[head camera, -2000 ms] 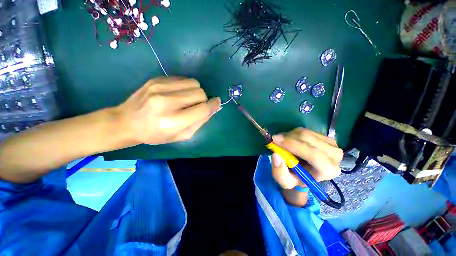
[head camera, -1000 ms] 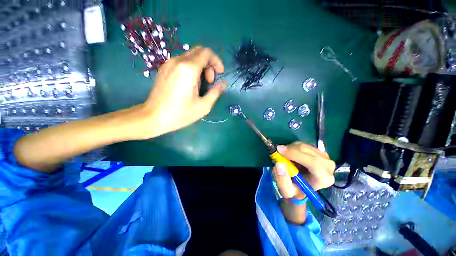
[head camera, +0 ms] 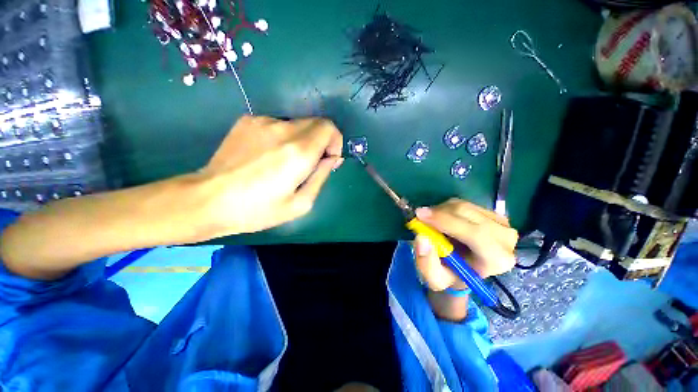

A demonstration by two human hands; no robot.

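My right hand [head camera: 467, 241] holds a soldering iron [head camera: 432, 236] by its yellow and blue handle, with the tip at a small round board [head camera: 357, 146] on the green mat. My left hand [head camera: 272, 172] is beside that board on its left, thumb and fingertips pinched together. A thin silver strand [head camera: 239, 83] runs from the top left down to the back of this hand. What the fingertips hold is too small to tell. Several more round boards [head camera: 418, 151] lie to the right of the iron tip.
A black wire pile [head camera: 386, 57] and a red-and-white wired pile [head camera: 200, 38] lie at the back. Tweezers [head camera: 503, 161], a wire loop [head camera: 536, 57], a tape roll [head camera: 639, 50] and a black unit [head camera: 605, 161] are right. Blister trays lie left [head camera: 46, 107] and lower right [head camera: 536, 298].
My left hand, one second ago open near the black wires, is now pinched close to the board. The iron tip stays by the board. The whole view has shifted.
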